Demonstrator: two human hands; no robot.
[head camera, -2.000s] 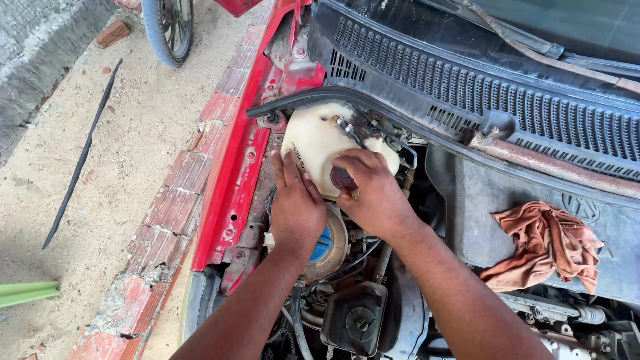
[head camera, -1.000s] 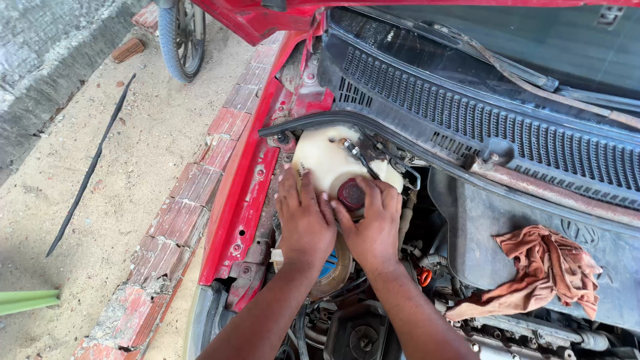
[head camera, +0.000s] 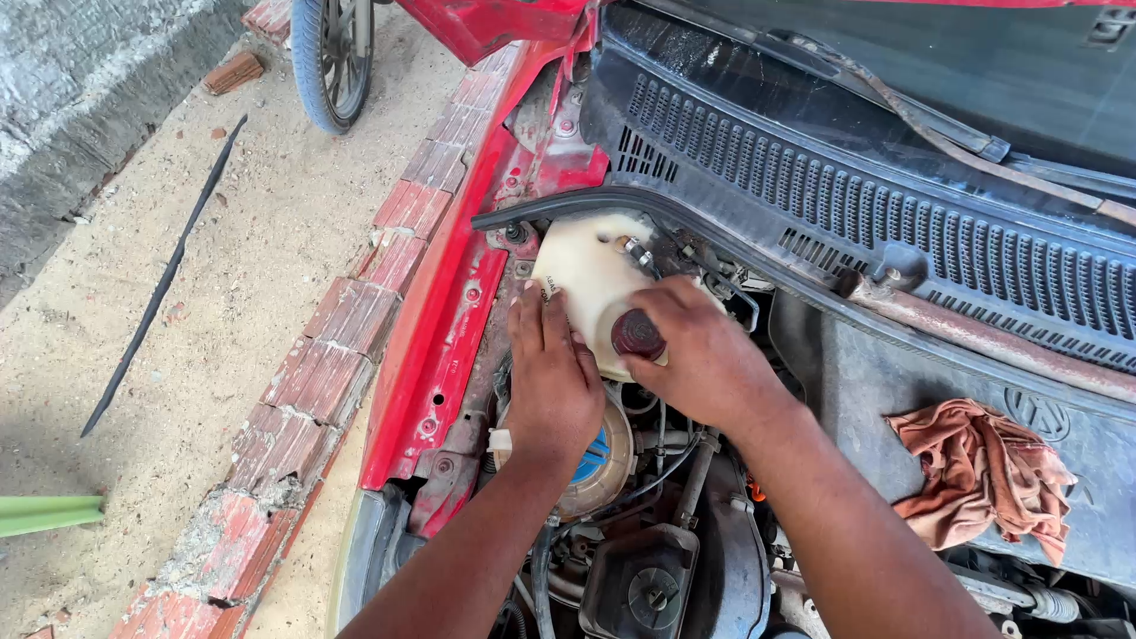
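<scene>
A cream plastic fluid reservoir (head camera: 586, 266) sits in the car's engine bay, with a dark red round cap (head camera: 638, 335) on its neck. The thumb and fingers of my right hand (head camera: 701, 355) grip the cap's right side. My left hand (head camera: 555, 382) lies flat with its fingers on the reservoir's left edge, holding nothing. Below that hand, partly hidden by it, is a tan round housing (head camera: 619, 470) with a blue centre. A small hose fitting (head camera: 636, 251) rises from the top of the reservoir.
A crumpled orange-brown cloth (head camera: 985, 479) lies on the engine cover (head camera: 852, 390). A black rubber seal (head camera: 568, 202) crosses behind the reservoir. The red fender (head camera: 435, 311) runs along the left, beside a low brick edging (head camera: 355, 311). A wheel (head camera: 333, 62) stands farther back.
My right fingers have shifted around the cap, baring its top, which was mostly covered two seconds ago. My left hand stays against the reservoir's edge. The view has shifted slightly.
</scene>
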